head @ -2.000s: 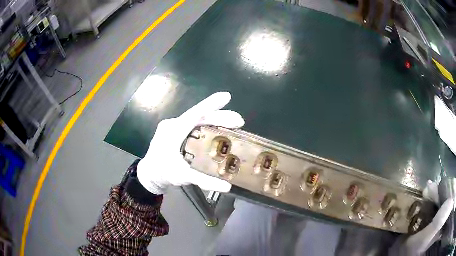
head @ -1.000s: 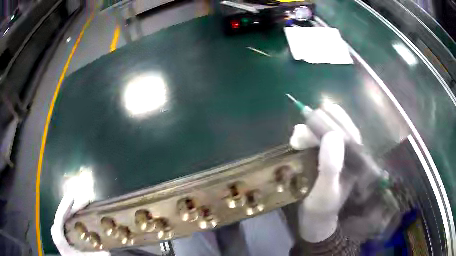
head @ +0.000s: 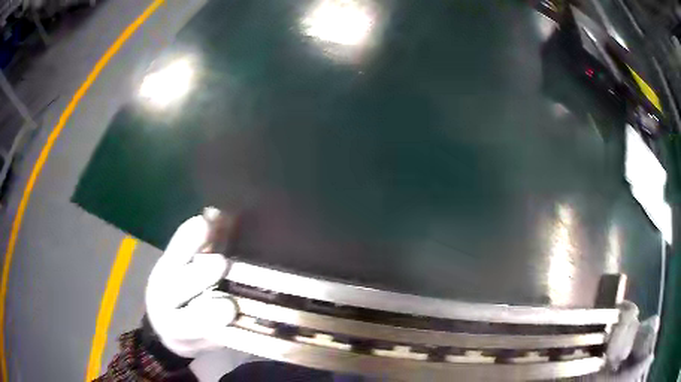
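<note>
A long metal housing [head: 418, 308] lies across the lower part of the view, with its open rail side facing me. Parallel silver rails run along it, with a row of black blocks with white inserts between them. My left hand [head: 193, 295], in a white glove, grips its left end. My right hand [head: 627, 339], also gloved, is at the right end near the picture's edge, partly cut off and blurred. The syringe cannot be made out.
The glossy green bench mat [head: 373, 149] lies beyond the housing. A dark controller box [head: 586, 74] with a small red light and a white sheet [head: 647, 179] are at the right. Grey floor with yellow lines [head: 67, 119] is at the left.
The housing has turned over, from its pocketed face to its rail side. The view has swung, so the controller and white sheet stand farther right. The syringe in my right hand no longer shows.
</note>
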